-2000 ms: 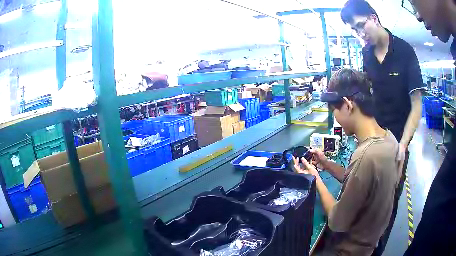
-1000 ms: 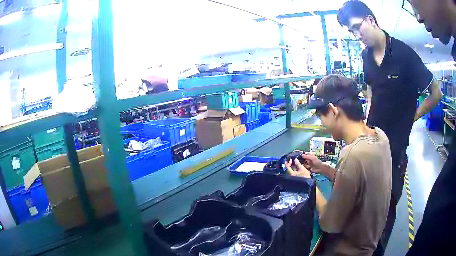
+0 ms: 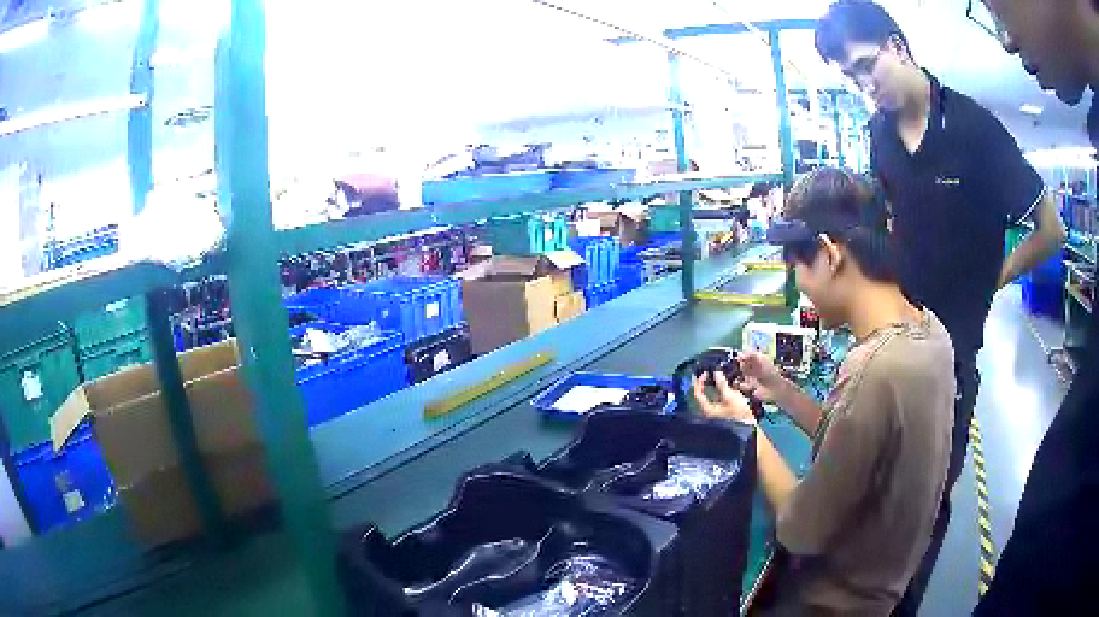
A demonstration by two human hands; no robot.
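Note:
Neither of my hands is in the picture. Nearest in front of me is a black insert tray [image 3: 440, 530] on a stack, with a shiny accessory bag [image 3: 566, 593] in its hollow, cut off by the lower edge. A second stack of black insert trays [image 3: 718, 530] stands just behind it, also with a clear bag [image 3: 693, 477] on top. Beyond them a blue work tray [image 3: 557, 407] with a white liner sheet [image 3: 588, 398] and a dark item lies on the green belt. A seated neighbour holds black headphones [image 3: 713, 366] in both hands.
A green metal post [image 3: 268, 313] stands at the left, with an open carton [image 3: 181, 434] behind it. A yellow strip [image 3: 488, 386] lies on the far ledge. A pale instrument [image 3: 777, 346] stands beside the neighbour. A standing person [image 3: 952, 181] and another person at the right edge are close by.
The neighbour's head and hands have shifted slightly with the headphones. The standing person's arm, earlier lowered in front, is now bent back at the side. The blue tray sits slightly further left.

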